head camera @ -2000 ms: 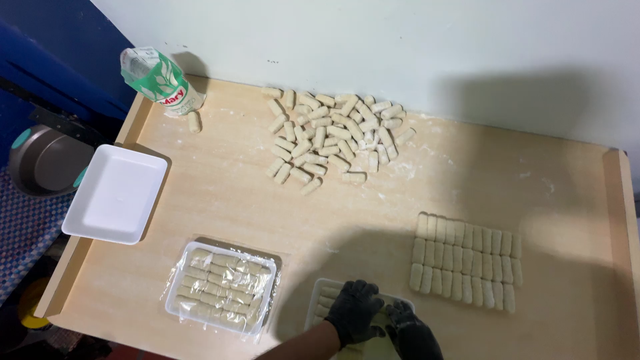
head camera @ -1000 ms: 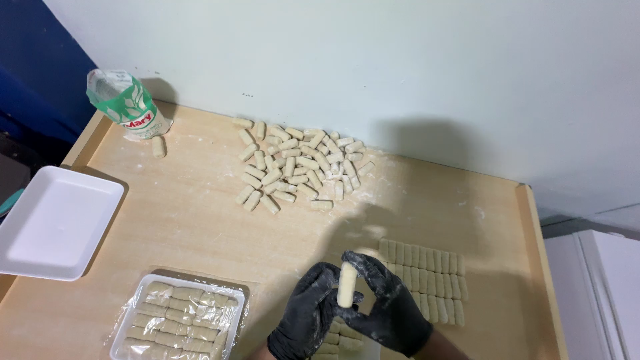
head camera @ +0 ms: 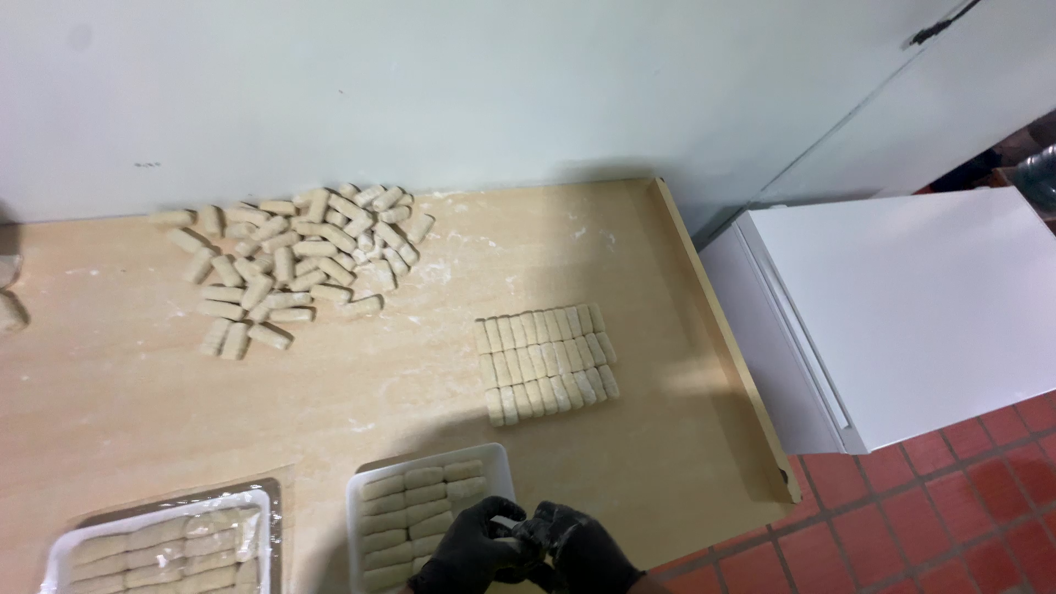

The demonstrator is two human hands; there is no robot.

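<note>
My left hand (head camera: 478, 540), in a black glove, is over the lower right part of a white tray (head camera: 355, 520) filled with rows of dough pieces (head camera: 425, 495). My right hand (head camera: 577, 544), gloved in black and dusted with flour, meets it just right of the tray. Something pale shows between the fingers of both hands; the fingers hide most of it, and which hand grips it is unclear. Up and right of the hands lies a block of dough pieces (head camera: 544, 359) in three rows. A loose heap of dough pieces (head camera: 305, 256) lies near the wall.
A tray wrapped in clear film (head camera: 54, 569), holding dough rows, stands at the lower left. The wooden table's raised edge (head camera: 726, 330) runs down the right side. Beyond it are a white appliance (head camera: 916, 305) and a red tiled floor (head camera: 907, 511). A wall (head camera: 495, 91) borders the back.
One second ago a dough piece was plainly visible between my raised hands; now they are low beside the tray with a pale thing mostly hidden. The view has swung right.
</note>
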